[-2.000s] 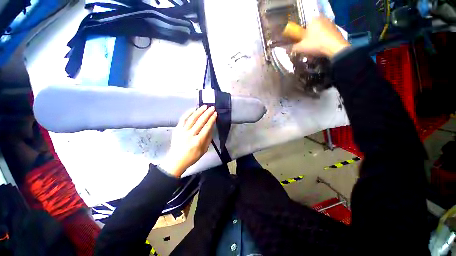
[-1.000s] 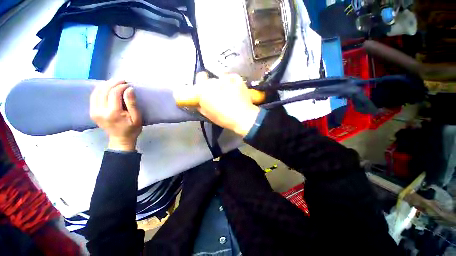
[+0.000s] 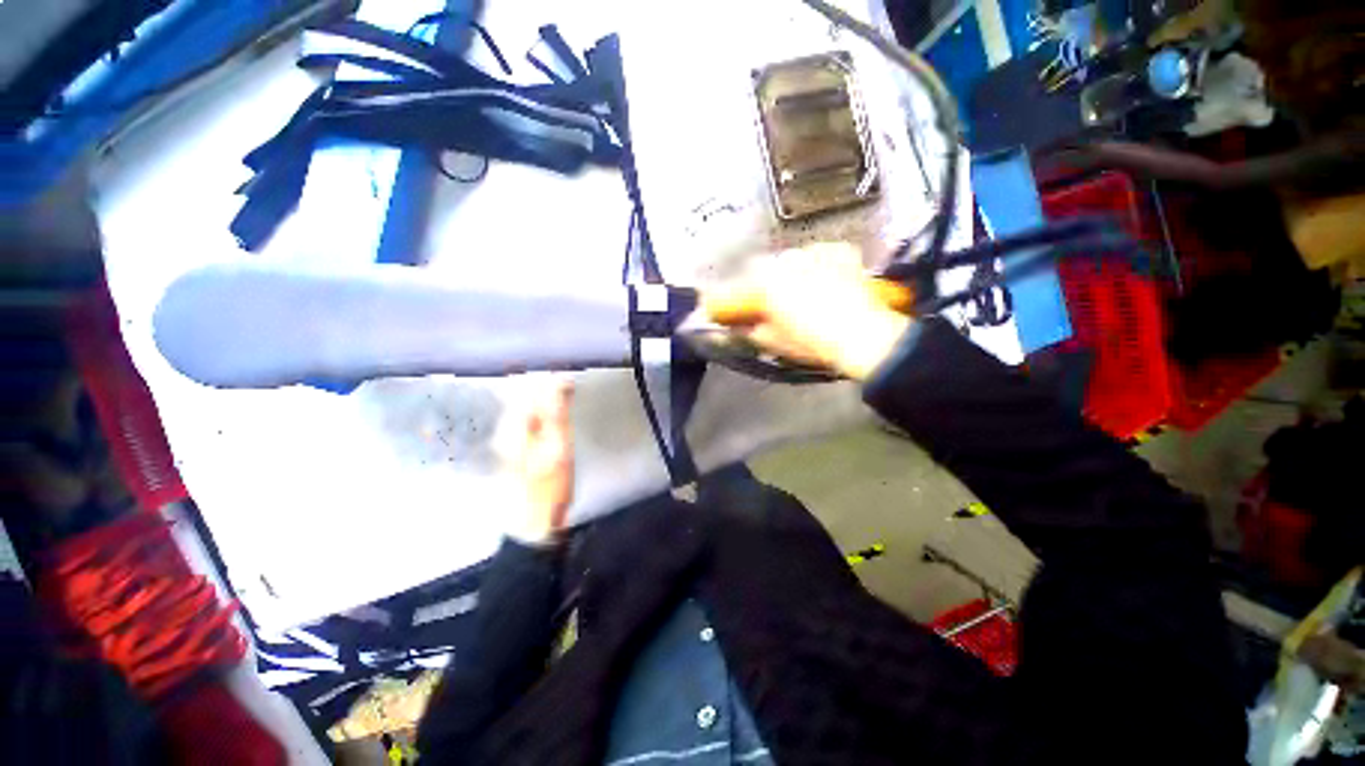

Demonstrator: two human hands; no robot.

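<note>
A dark strip piece (image 3: 654, 323) with a small white square lies across the narrow end of the grey padded arm (image 3: 404, 325), its tails hanging toward the table's front edge. My right hand (image 3: 816, 307) grips the orange-yellow handle of the steam iron (image 3: 734, 308), just right of the white square. The iron's body is mostly hidden under my hand. My left hand (image 3: 539, 446) is blurred, over the white table just in front of the padded arm. Whether it touches anything cannot be told.
Dark strips (image 3: 479, 120) lie on the white-covered table (image 3: 300, 494) at the back, beside a blue bar (image 3: 407, 202). A brown metal iron rest (image 3: 816, 135) is back right. Red crates (image 3: 1108, 299) stand right. Striped bundles (image 3: 374, 636) lie below the front edge.
The iron has come from the rest area onto the padded arm, then shifted right, uncovering the white square. My left hand has left the padded arm and moved toward the front edge.
</note>
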